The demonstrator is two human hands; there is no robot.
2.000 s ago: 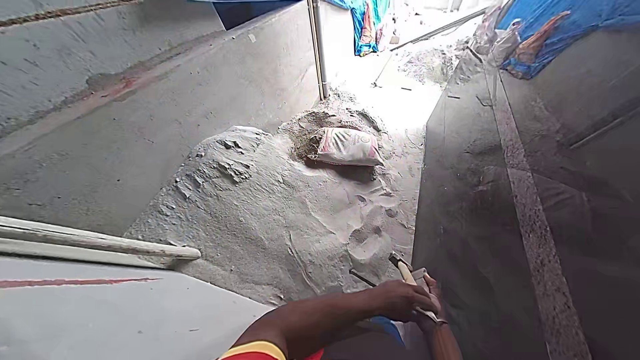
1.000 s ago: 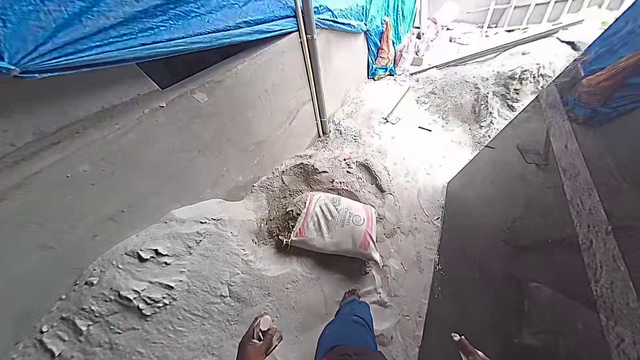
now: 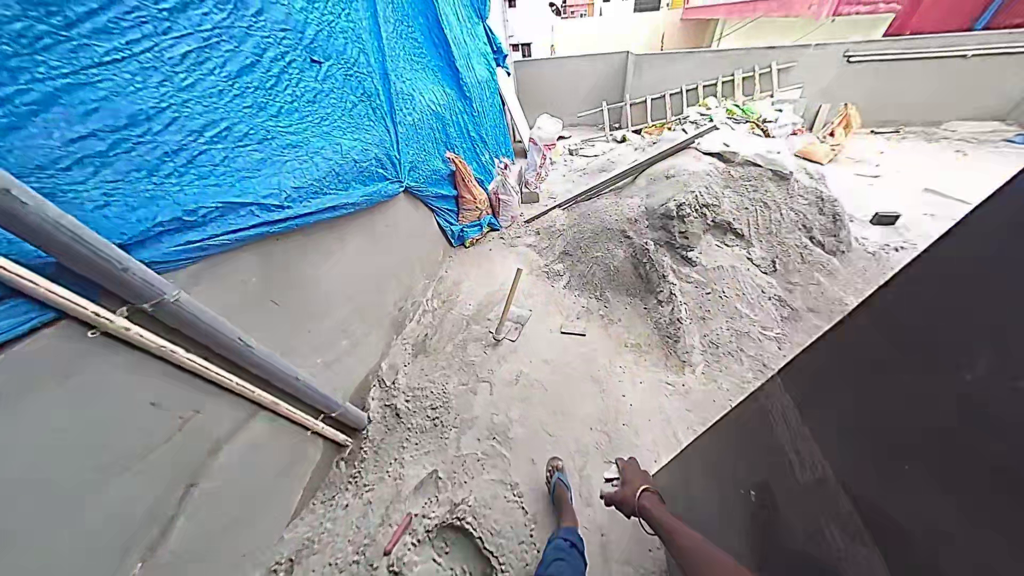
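Note:
My right hand [image 3: 628, 490], with a bangle at the wrist, reaches in low, right of centre. Its fingers are bent, with a pale patch at their tips; whether this is a small held thing is unclear. Left of the hand is my foot in a blue sandal [image 3: 558, 480], below a blue trouser leg [image 3: 563, 552]. My left hand is out of view. A reddish handle [image 3: 398, 534] lies at bottom left, beside a ring of wet mortar [image 3: 460, 548] around a grey hollow. Farther ahead a hoe [image 3: 509, 304] rests on the ground, its wooden handle tilted up, near a small dark block [image 3: 573, 330].
A sand heap [image 3: 720, 232] stands ahead right, with long bars [image 3: 624, 172] at its back. Sacks [image 3: 470, 192] lean by a blue tarpaulin [image 3: 240, 120]. A grey pipe [image 3: 176, 300] slants along the left wall. A dark slab edge [image 3: 800, 360] borders the right; a ladder [image 3: 696, 98] lies behind.
The view has swung forward and up. The filled sack and my left hand have gone out of view. The wooden-handled tool held two seconds ago is not in my right hand now.

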